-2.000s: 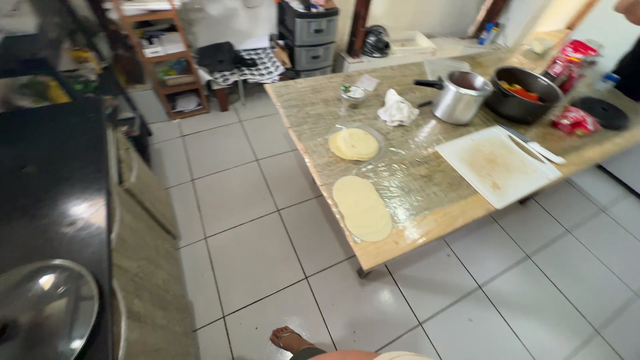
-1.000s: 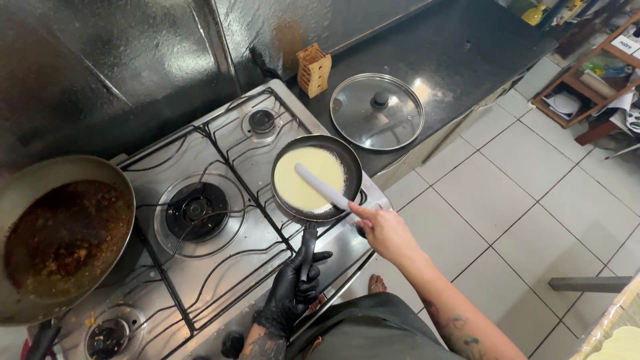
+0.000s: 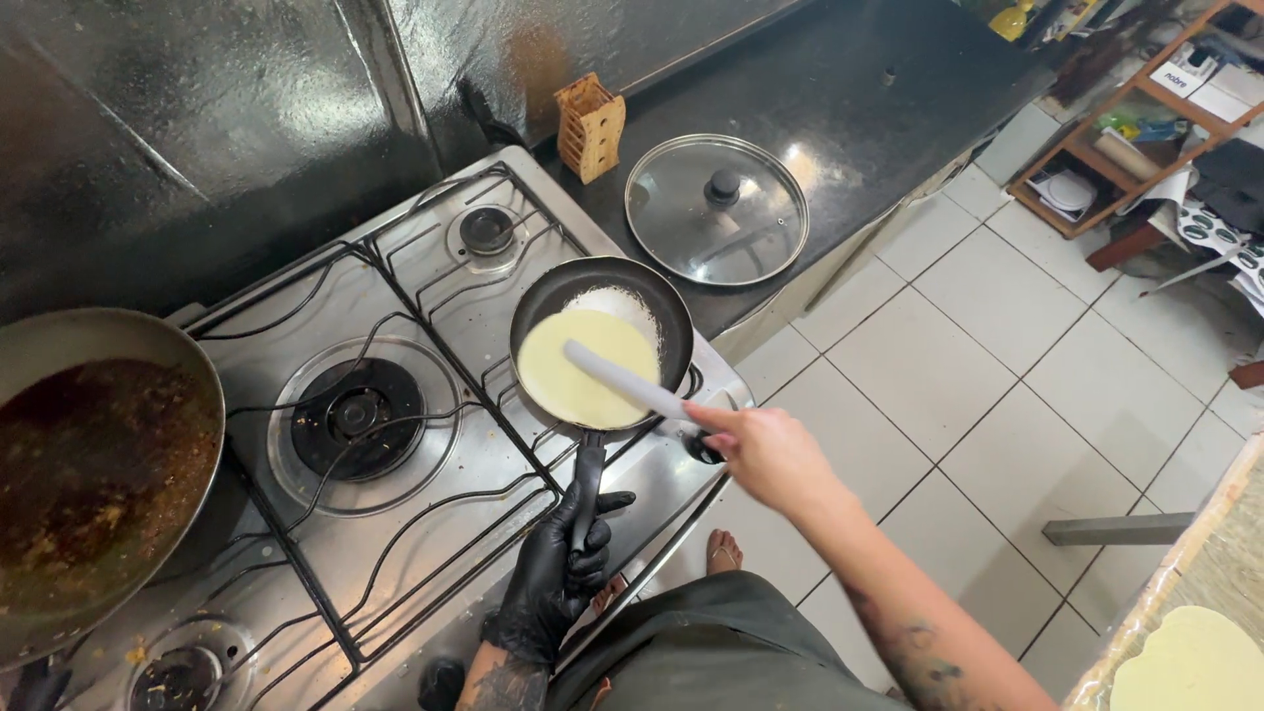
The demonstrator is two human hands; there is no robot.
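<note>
My left hand, in a black glove, grips the handle of a small black frying pan over the front right of the stove. A pale yellow pancake or crepe lies in the pan, shifted toward the handle side, with whitish residue on the bare pan beyond it. My bare right hand holds a whitish flat spatula or knife, its blade over the pale round.
A large pan of dark brown sauce sits on the left of the gas stove. Behind right, a glass lid and a wooden holder rest on the dark counter. A table corner with pale rounds is at lower right.
The view has swung from the table to the stove. Since one second ago, the pale round has slid toward the pan's handle, baring the far side of the pan.
</note>
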